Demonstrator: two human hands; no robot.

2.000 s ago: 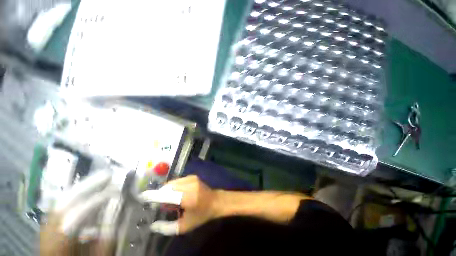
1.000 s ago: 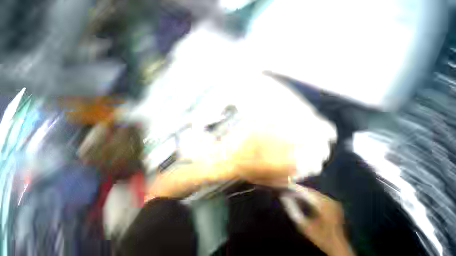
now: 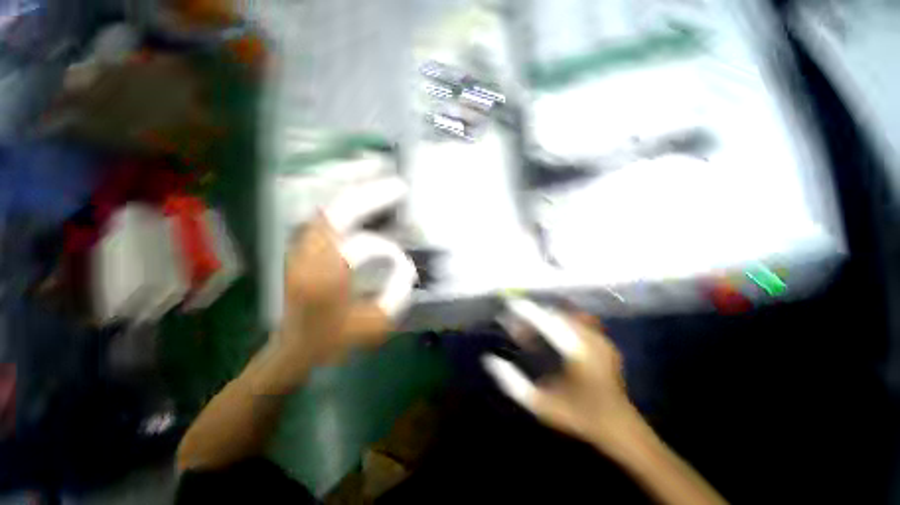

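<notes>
The frame is blurred. My left hand (image 3: 340,281), with white finger cots, is over the front of the left fixture (image 3: 340,168), which has a green strip along its far edge. Its fingers are curved; whether they hold something cannot be told. My right hand (image 3: 572,370), also with white cots, is at the machine's front edge, thumb and fingertips apart, with nothing visible between them. The right fixture (image 3: 612,118) shows a green strip (image 3: 622,57) and a dark bar. Small parts are too blurred to see.
Small dark and shiny items (image 3: 459,99) lie at mid-bed. The front panel has a red button (image 3: 728,295) and a green light (image 3: 766,279) at the right. White and red cartons (image 3: 148,261) stand at the left, near the green floor (image 3: 331,419).
The view has swung from the trays and keys to the machine bed. My left hand is now over the left fixture, and my right hand is at the front panel.
</notes>
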